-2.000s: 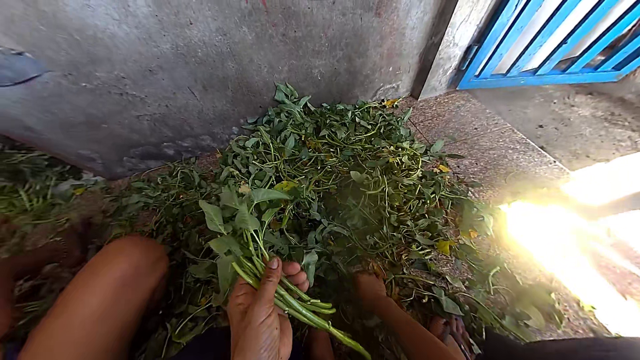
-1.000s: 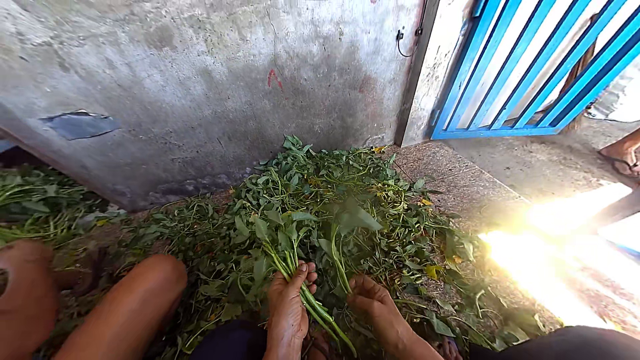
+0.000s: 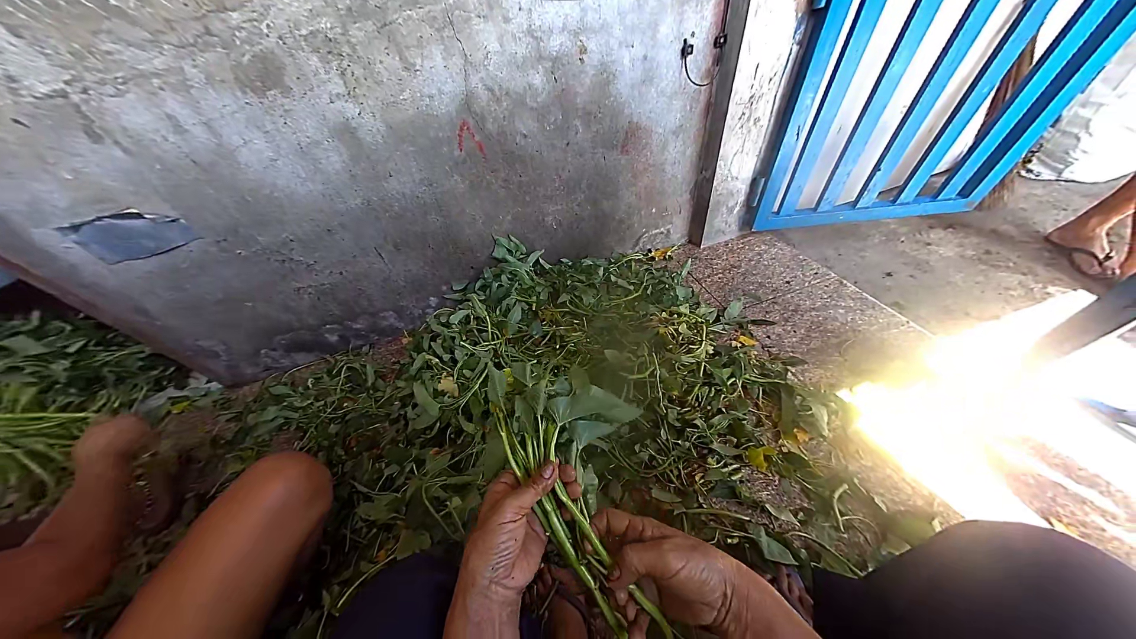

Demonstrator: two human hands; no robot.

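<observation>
My left hand [image 3: 513, 528] is closed around a bunch of leafy green stems [image 3: 552, 510], thumb across them, leaves pointing toward the wall and cut-looking ends toward me. Against the lower stems, just right of it, my right hand [image 3: 652, 564] pinches a stem between thumb and fingers. Both hands are over a wide heap of loose leafy greens [image 3: 568, 311] on the floor, with some yellow leaves in it. The undersides of the fingers are partly hidden.
A grey concrete wall [image 3: 355, 177] rises behind the heap. At right are a blue metal gate [image 3: 896, 115], a speckled stone slab [image 3: 781, 302] in bright sun and a person's sandalled foot [image 3: 1087, 244]. More greens [image 3: 62, 364] and another person's bare limb [image 3: 75, 524] are at left.
My right hand has come up from the heap with a stem, one second ago still apart from the bunch, and is now at the bunch in my left hand. The view has shifted.
</observation>
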